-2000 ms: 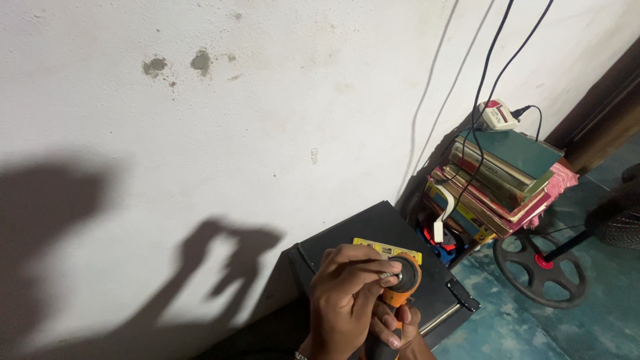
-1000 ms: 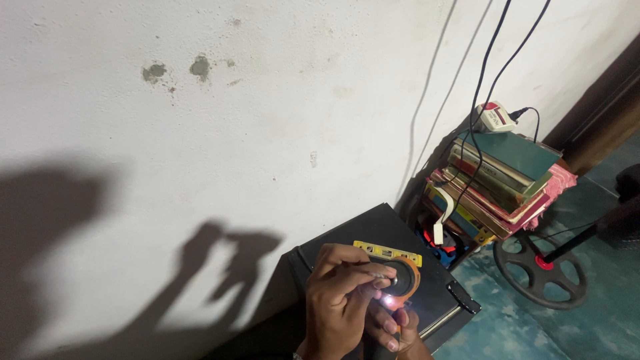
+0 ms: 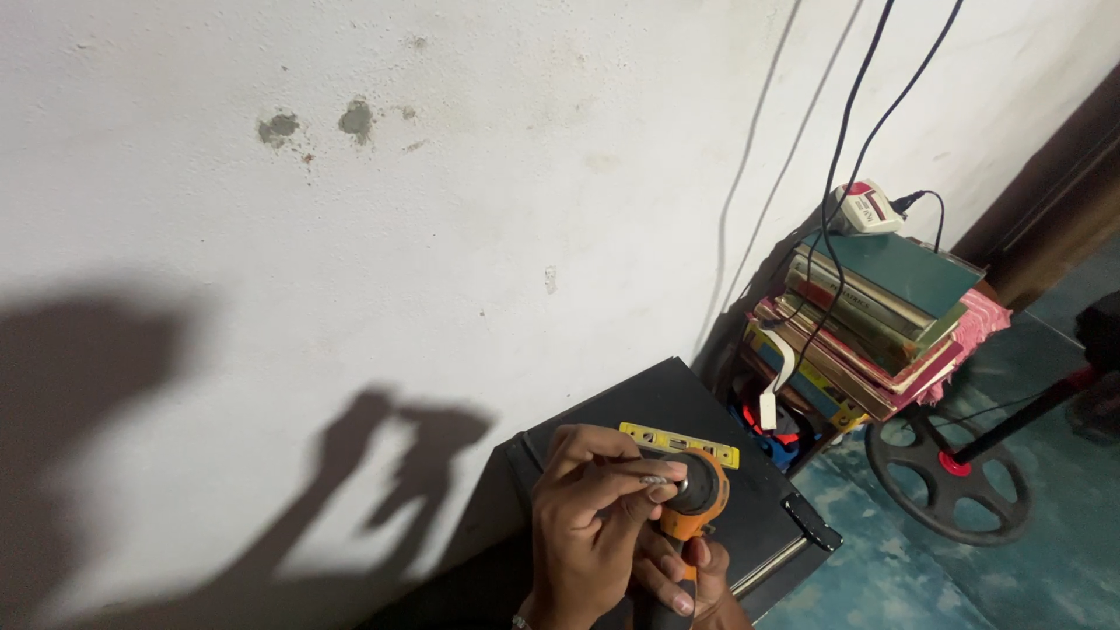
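An orange and black cordless drill (image 3: 693,516) is held above a black cabinet, its chuck turned up toward the camera. My right hand (image 3: 691,577) is wrapped around its handle from below. With thumb and fingertips, my left hand (image 3: 591,525) pinches a small metal bit (image 3: 654,480) at the front of the chuck. How deep the bit sits in the chuck cannot be told. Just behind the drill, a yellow spirit level (image 3: 680,444) lies on the cabinet top (image 3: 643,398).
A white wall (image 3: 490,245) with patched spots rises behind the cabinet. To the right stand stacked books (image 3: 875,306) with a white plug-in device (image 3: 868,208) on top. Black cables (image 3: 844,140) hang in front. A black wheel-shaped base (image 3: 949,481) rests on the floor.
The light that shone at the drill one second ago is off now. Both hands remain at the drill, with the left fingers shifted slightly at the chuck.
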